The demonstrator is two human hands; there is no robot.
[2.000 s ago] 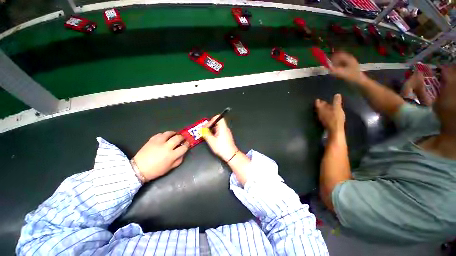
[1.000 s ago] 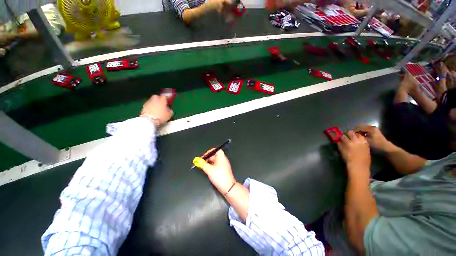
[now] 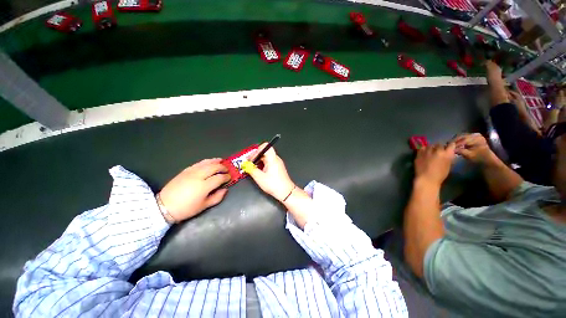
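A red unit (image 3: 234, 176) with a white printed label lies on the dark worktop (image 3: 323, 155) in front of me, tilted up to the right. My left hand (image 3: 193, 189) holds its lower left end, the fingers covering that part. My right hand (image 3: 274, 174) grips a slim black pen-like tool (image 3: 267, 148) with a yellow section at the fingers. The yellow part is over the label. The tool's tip is too small to make out.
Beyond a white rail (image 3: 186, 106), the green belt (image 3: 186, 71) carries several red labelled units (image 3: 332, 66). A grey post (image 3: 37, 93) stands at left. At right, a person in a green shirt (image 3: 496, 242) holds a red part (image 3: 419, 142); another person's arm reaches toward the belt.
My left hand has come back from over the belt to the worktop and now holds a red unit. My right hand has brought the tool over its label. The view has tilted down.
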